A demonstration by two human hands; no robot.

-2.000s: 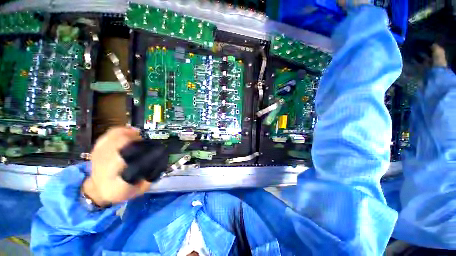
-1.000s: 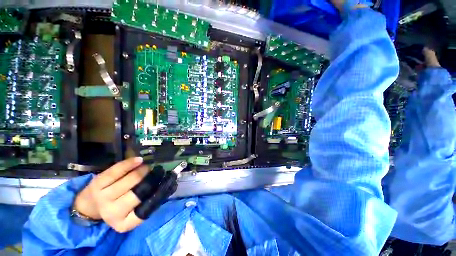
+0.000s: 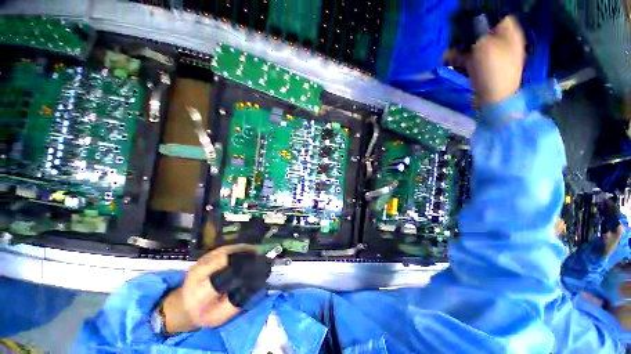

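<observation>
My left hand [image 3: 211, 285] is at the front rail, below the middle board. A black clump or black finger covering shows at its fingers; I cannot tell which, nor whether it grips anything. My right hand [image 3: 497, 59] is raised at the blue bin [image 3: 423, 52], blurred, with dark matter around its fingers; its grip is unclear. The middle green circuit board [image 3: 277, 169] lies in a black carrier [image 3: 354, 187], crowded with silver, white and black parts. A yellow part [image 3: 239, 189] stands near its left edge.
More boards in carriers lie left [image 3: 76, 138] and right [image 3: 415, 180]. Silver rails run behind and in front [image 3: 360, 275]. A swivelling clamp [image 3: 200, 131] and a pale-green strip [image 3: 181, 151] cross a brown gap. Another person's blue sleeve [image 3: 588, 266] shows at the far right.
My right hand, earlier mostly cut off at the bin, now shows in full with dark matter at its fingers. The boards appear lower in the view. My left hand remains near the front rail.
</observation>
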